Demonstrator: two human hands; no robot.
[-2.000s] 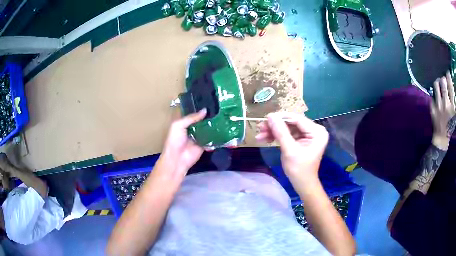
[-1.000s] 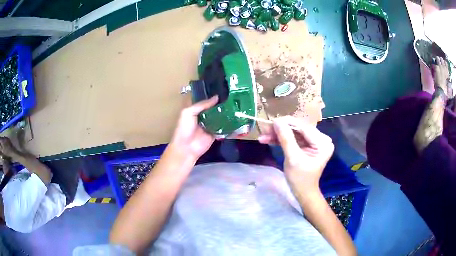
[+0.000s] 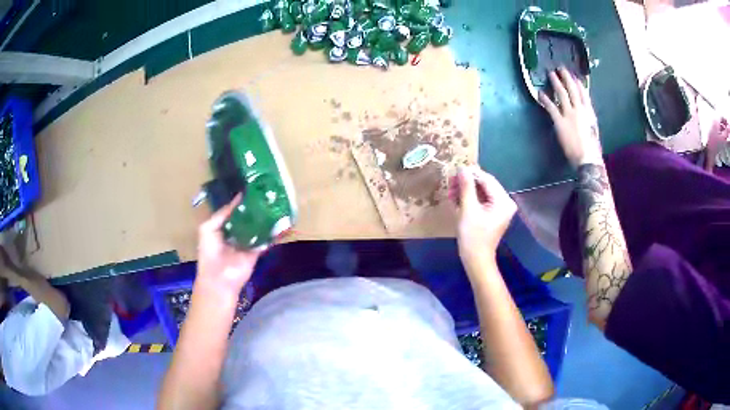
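My left hand (image 3: 226, 255) holds the green oval case (image 3: 260, 180) by its lower end, tilted, over the left-middle of the cardboard. Its pale rim and dark inside show; my thumb is on the dark part. My right hand (image 3: 483, 210) is pinched beside the small whitish glue pot (image 3: 419, 156). A thin pale stick (image 3: 443, 162), partly blurred, runs from the pot to my fingertips. The pot sits on a brown-stained cardboard pad (image 3: 383, 192).
A heap of small green parts (image 3: 360, 32) lies at the back of the cardboard (image 3: 120, 168). Another oval case (image 3: 554, 52) lies on the green bench at right, with a neighbour's hand on it. Blue crates stand at far left and under the bench. Another person is at left.
My left hand has carried the oval case left, away from the pot. My right hand has drawn the stick off the case and to the pot. The neighbour's hand has reached onto the other case.
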